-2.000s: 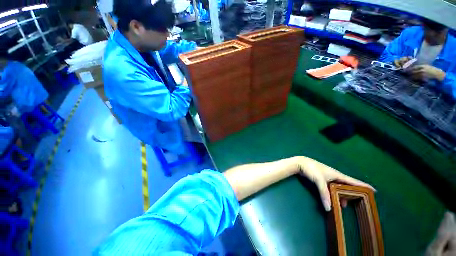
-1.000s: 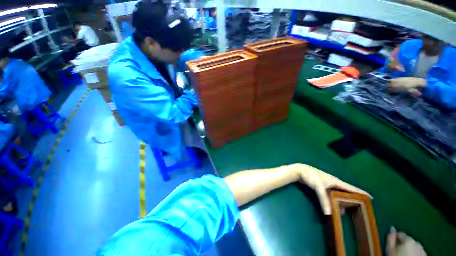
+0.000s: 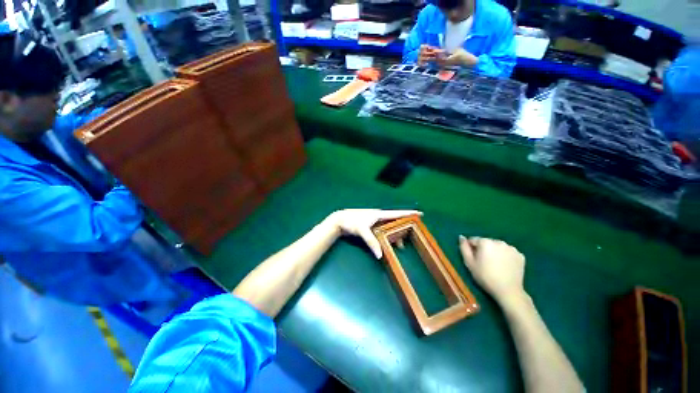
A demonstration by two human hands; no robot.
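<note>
A short stack of empty orange-brown frames stands on the green bench in front of me, its open centre showing the bench. My left hand holds the far end of the stack, thumb on the near side and fingers over the far edge; fingertips show through the opening. My right hand is just right of the stack, not touching it, its fingers curled. Whether something small is in it I cannot tell. A reddish-brown stack with a black top stands at the lower right.
Two tall frame stacks stand at the left, beside a worker in blue. A small black pad lies behind my left hand. Plastic-wrapped black parts and an orange-red strip lie across the bench, where another worker sits.
The view has swung right, bringing the black-topped stack into view. My right hand has come in from the edge to beside the frames. My left hand still holds them.
</note>
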